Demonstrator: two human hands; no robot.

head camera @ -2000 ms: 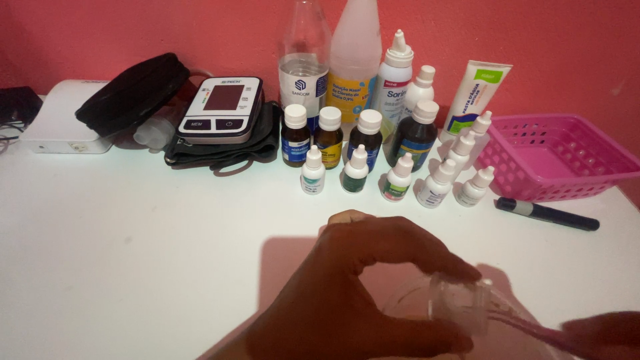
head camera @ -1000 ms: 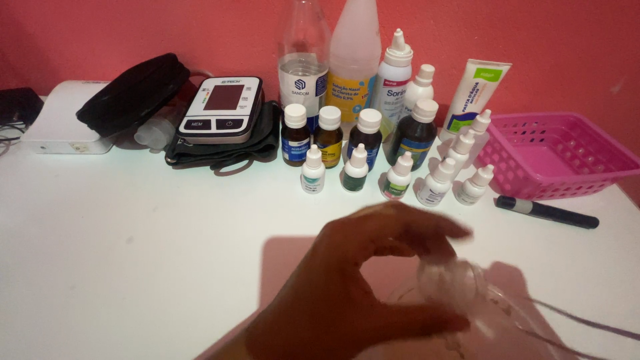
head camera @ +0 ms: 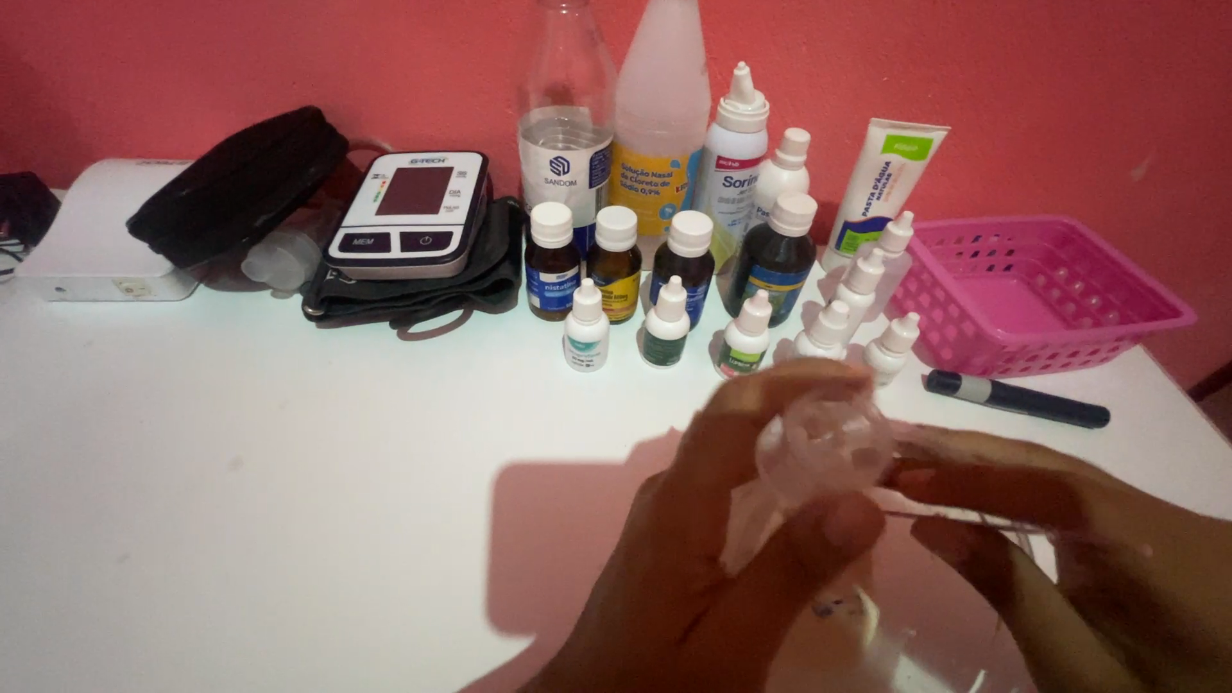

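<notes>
My left hand (head camera: 712, 549) grips a small clear plastic piece (head camera: 828, 443), perhaps a nebulizer cup, between thumb and fingers. From the right, my right hand (head camera: 1068, 520) reaches to the same piece, its fingertips at the piece's right side. A thin strap or cord (head camera: 962, 521) runs by the right fingers; whether they pinch it I cannot tell. Below the hands a larger clear plastic thing (head camera: 895, 635) shows in part, blurred. Small white dropper bottles (head camera: 747, 337) stand just behind the hands.
Behind stand several brown medicine bottles (head camera: 551, 265), two tall plastic bottles (head camera: 659, 135), a spray bottle (head camera: 739, 164) and a cream tube (head camera: 881, 188). A pink basket (head camera: 1049, 356) and dark pen-like device (head camera: 1020, 399) are right. Left are a blood pressure monitor (head camera: 409, 217), black pouch (head camera: 241, 183) and white device (head camera: 96, 231).
My right hand, out of view one second ago, is back beside the clear piece. My left hand still holds that piece, which is now higher in view and turned.
</notes>
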